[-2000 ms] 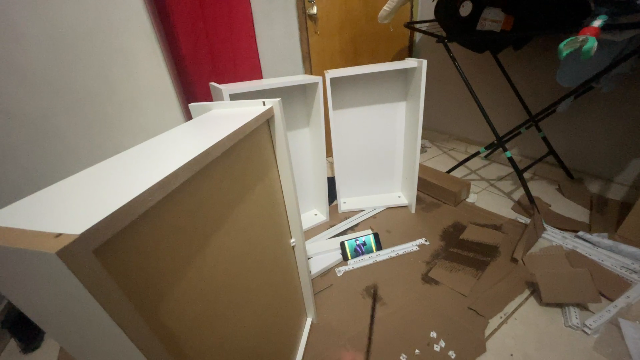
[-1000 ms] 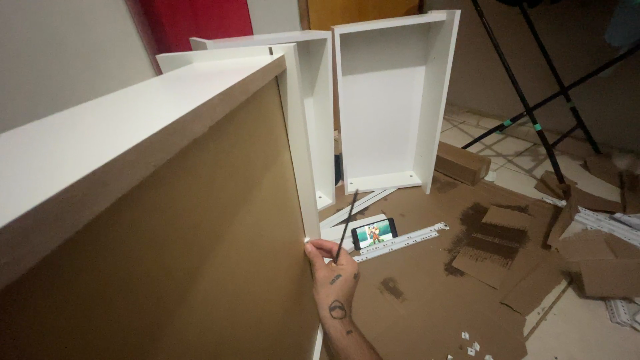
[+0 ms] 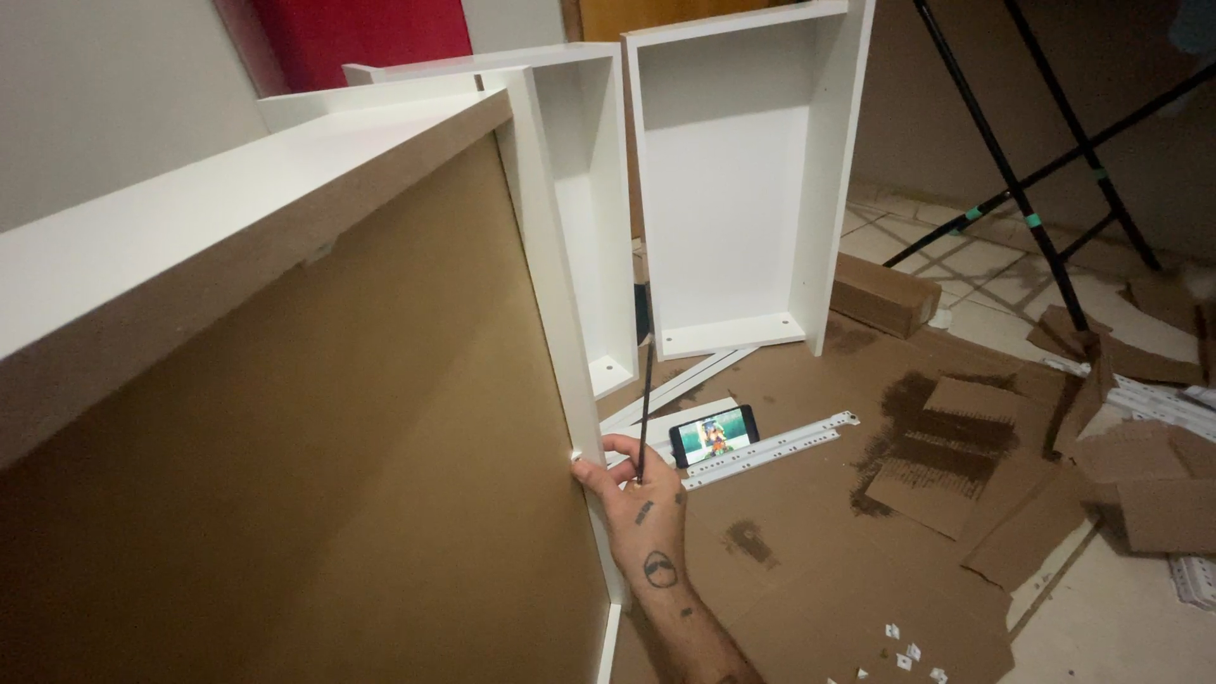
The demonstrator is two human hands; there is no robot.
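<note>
My right hand (image 3: 646, 508) is at the front edge of a white drawer box (image 3: 546, 285) with a brown bottom panel (image 3: 332, 456). Thumb and index finger pinch a small white plastic piece (image 3: 576, 458) against that edge. A thin dark rod (image 3: 647, 408), perhaps a screwdriver shaft, stands up from between the same hand's fingers and palm; its handle is not seen. Just beyond the hand, a phone (image 3: 714, 435) with a lit screen leans near a white metal drawer slide (image 3: 774, 450). My left hand is outside the view.
Two more white drawer boxes (image 3: 727, 190) (image 3: 608, 366) stand on end behind. Cardboard (image 3: 798, 589) covers the floor, with small white pieces (image 3: 903, 661) on it. A cardboard box (image 3: 883, 294), torn cardboard (image 3: 1168, 513), more slides (image 3: 1164, 404) and a black folding stand (image 3: 1007, 171) are at right.
My right hand, out of sight two seconds ago, came to the drawer box's edge and stays there with the rod and white piece. The view has moved closer to the box.
</note>
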